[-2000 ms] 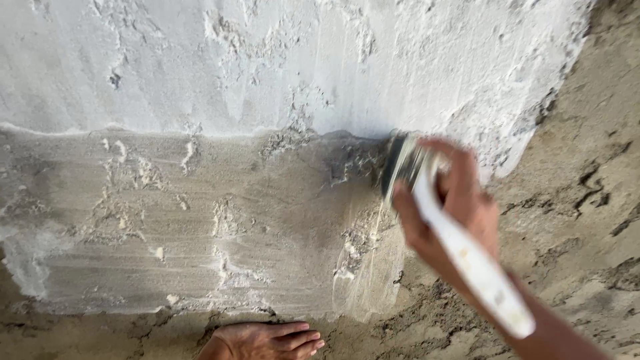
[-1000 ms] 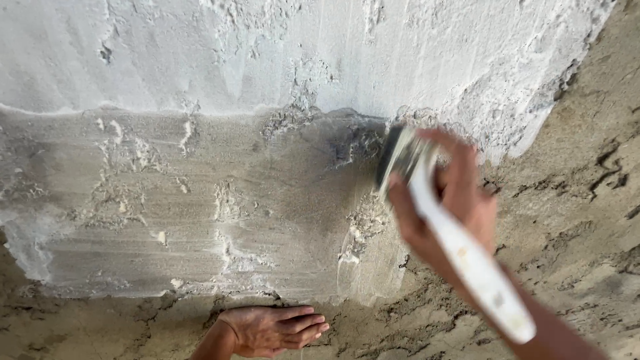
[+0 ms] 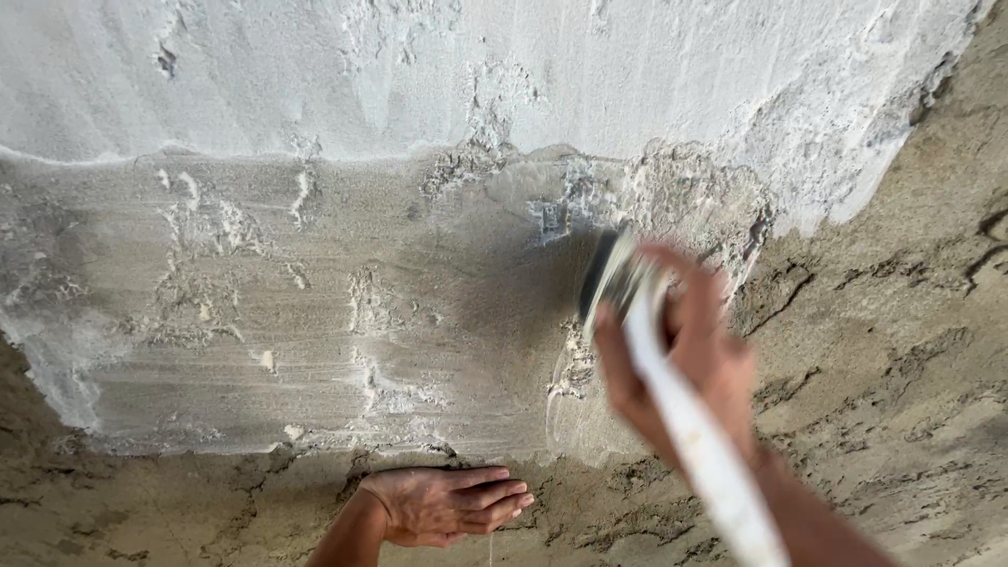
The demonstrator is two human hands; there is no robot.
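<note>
My right hand (image 3: 693, 339), blurred by motion, grips a brush with a long white plastic handle (image 3: 701, 441). The dark bristles (image 3: 601, 276) meet a rough wall or similar surface, right of centre, on a damp grey-brown patch (image 3: 488, 291) below a white coated area (image 3: 378, 87). Low in the view, my left hand (image 3: 449, 504) lies against the bare rough surface just under the patch's lower edge. Its fingers are extended close together and point right; it holds nothing visible.
Rough brown plaster or cement (image 3: 890, 378) with cracks and ridges runs along the right side and bottom. Crumbly raised bits (image 3: 693, 197) stand out above my right hand, and white flaky spots (image 3: 205, 228) dot the patch on the left.
Along the surface, the brush in my right hand has shifted down from the white area's edge. My left hand remains at the lower edge of the patch. The view has moved slightly.
</note>
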